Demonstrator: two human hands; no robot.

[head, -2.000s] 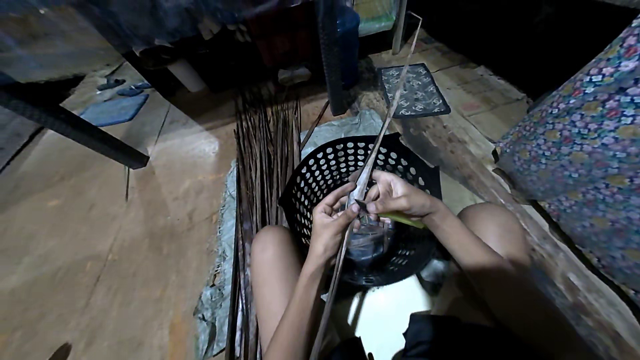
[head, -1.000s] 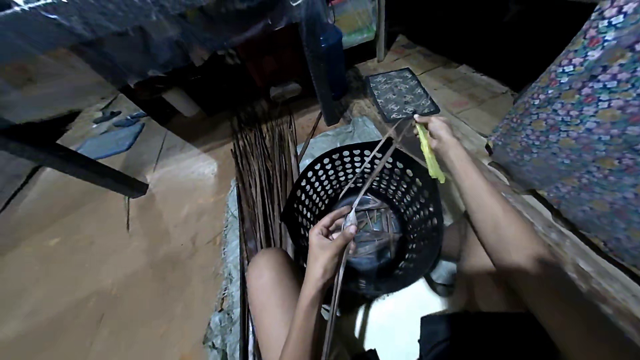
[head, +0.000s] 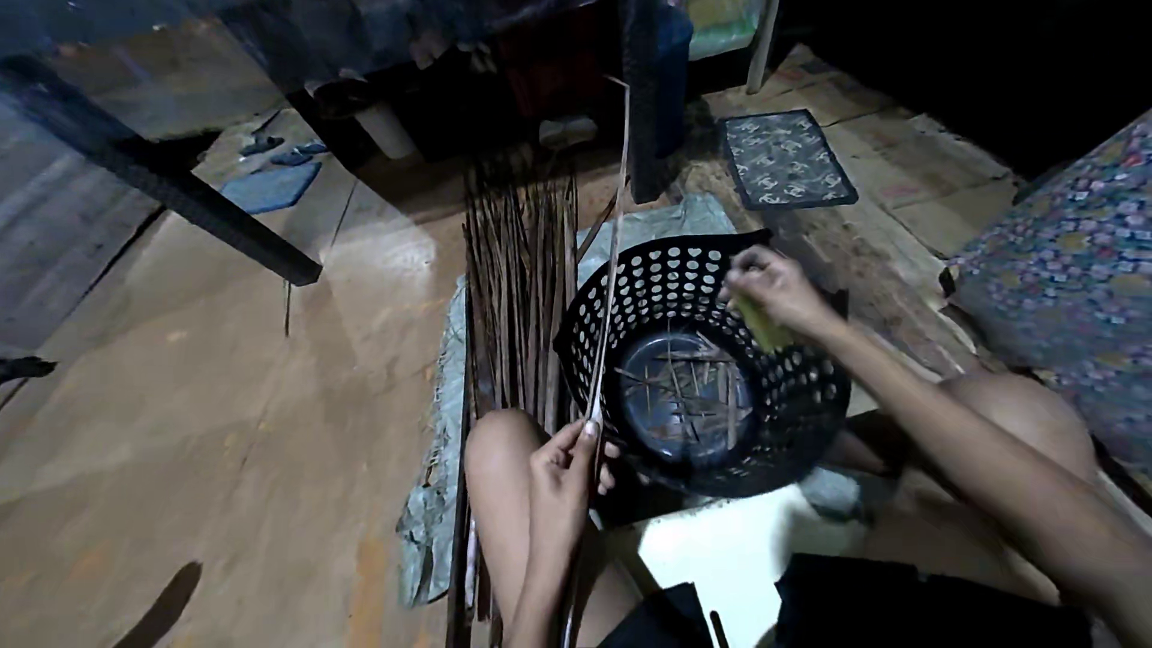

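Note:
My left hand (head: 571, 463) grips a long, thin dried plant strip (head: 614, 261), which stands up from the fingers toward the dark post. Over the right part of a black perforated plastic basket (head: 576, 337) is my right hand (head: 772, 286), blurred, closed around a yellow-green handled tool (head: 763, 326) whose working end cannot be made out. Short cut pieces of strip (head: 688, 382) lie on the basket's bottom. A bundle of long brown dried strips (head: 517, 297) lies left of the basket, beside my left knee.
Woven plastic sheeting (head: 432, 540) lies under the bundle. A dark post (head: 641, 108) rises behind the basket, and a patterned mat (head: 789, 159) lies beyond it. Floral cloth (head: 1071, 288) hangs at the right. A slanting dark beam (head: 198, 202) and a blue mat (head: 270, 187) are at the left.
My hands were together on the strip over the basket, then drew apart. My right hand has since come down and nearer over the basket with the yellow-green tool. My left hand still holds a strip.

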